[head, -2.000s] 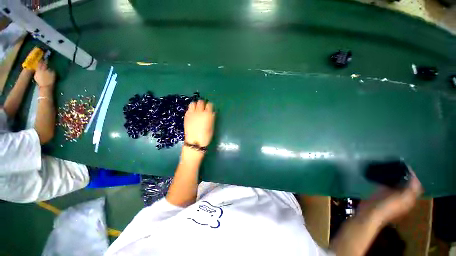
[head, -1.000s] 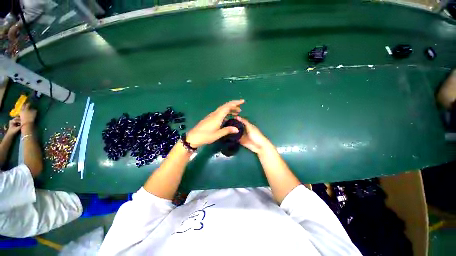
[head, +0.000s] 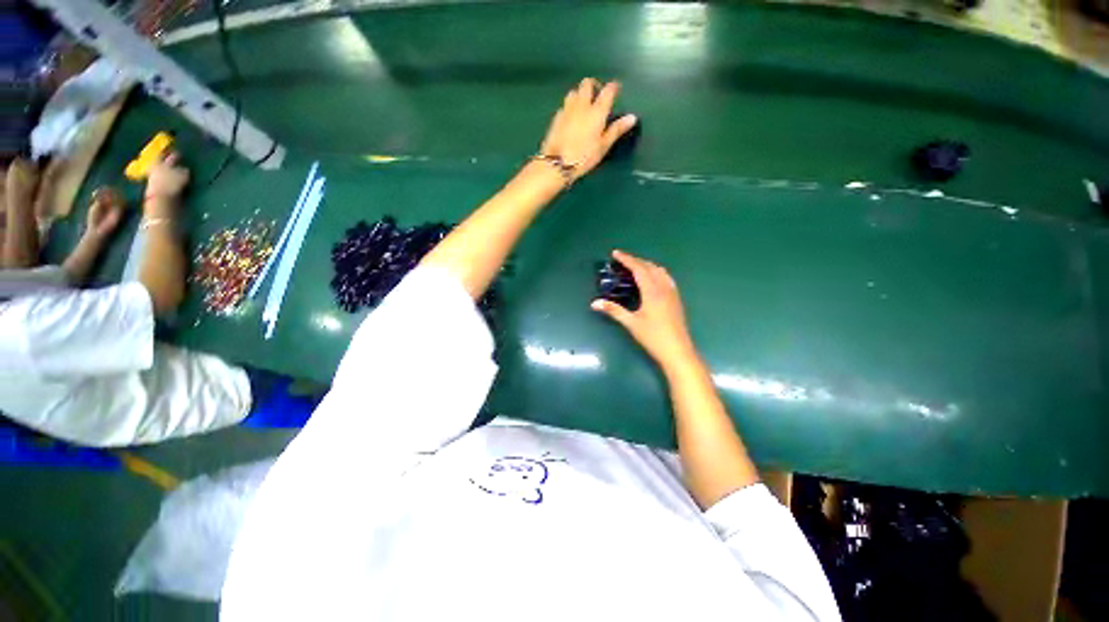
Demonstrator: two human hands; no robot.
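Observation:
My left hand is reached out over the conveyor belt, fingers spread, with a dark unit partly hidden beside and below its thumb. My right hand is above the near bench, thumb and fingers around a black housing. A pile of small glossy black inserts lies left of my right hand, partly covered by my left arm and sleeve.
Another dark unit sits on the belt at right. Pale strips separate the pile from coloured small parts. A neighbour's hand holds a yellow tool at left. An open carton of black parts stands below the bench edge.
My hands have parted. The left has moved away from me to the belt; the right stays over the near bench, now around a black housing. A dark unit now shows by my left thumb.

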